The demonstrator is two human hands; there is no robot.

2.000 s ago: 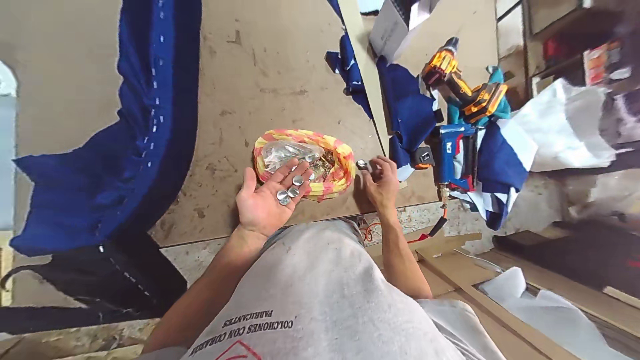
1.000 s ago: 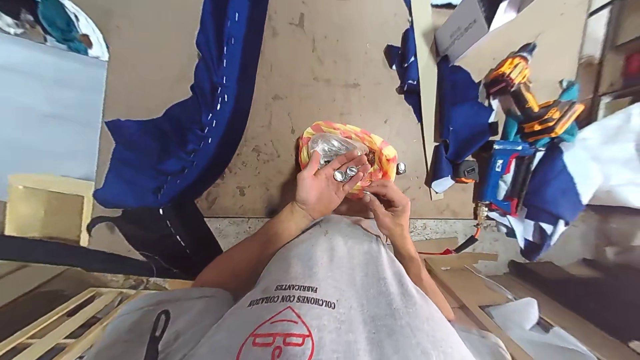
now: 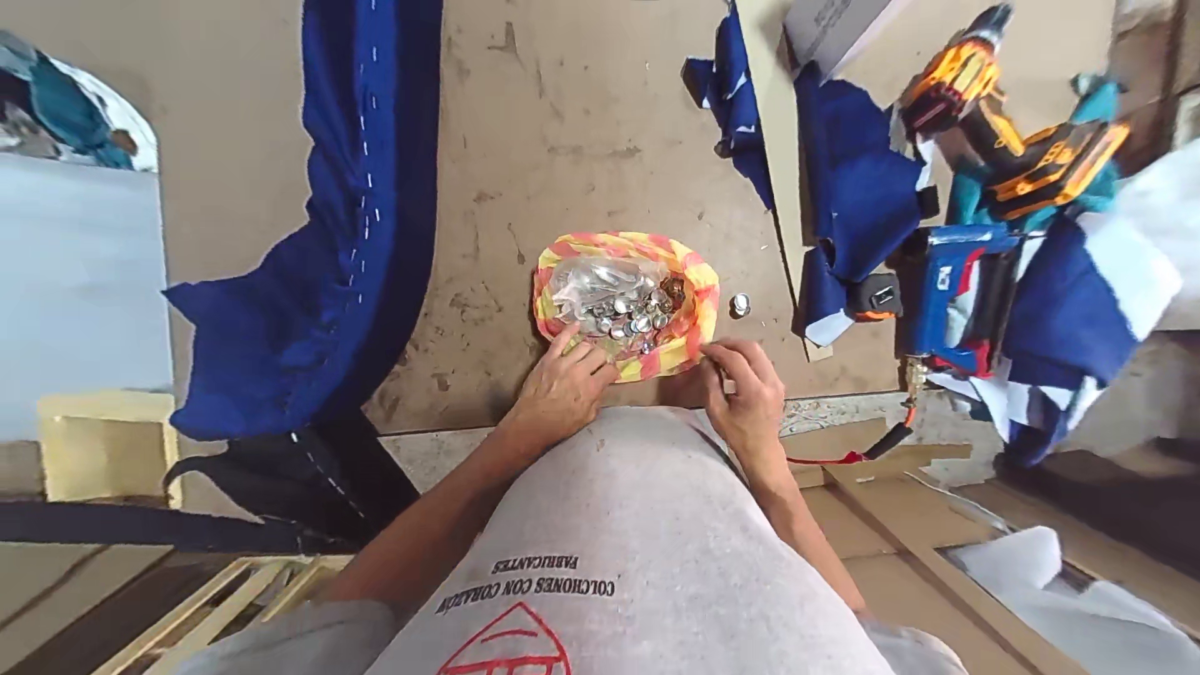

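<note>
A bowl-like container lined with yellow and red checked material (image 3: 694, 281) sits near the table's front edge. Inside are a clear plastic bag (image 3: 600, 281) and many small round metal pieces (image 3: 641, 323). My left hand (image 3: 565, 382) rests at the container's lower left rim, palm down, fingers bent; whether it holds anything is hidden. At the lower right rim is my right hand (image 3: 745, 380), its thumb and index finger close together by the edge; I cannot tell if they pinch something. A small round metal piece (image 3: 740, 305) lies on the table right of the container.
Blue fabric with white stitches (image 3: 366, 206) runs down the left. To the right lie a yellow-black cordless drill (image 3: 1003, 122), a blue pneumatic staple gun (image 3: 952, 291) with its hose, a tape measure (image 3: 875, 296) and blue fabric scraps (image 3: 858, 178). A cardboard box (image 3: 839, 33) stands at the back.
My left hand was palm up with round metal pieces on it; it has turned palm down and moved to the lower left rim. My right hand has moved slightly away from the left.
</note>
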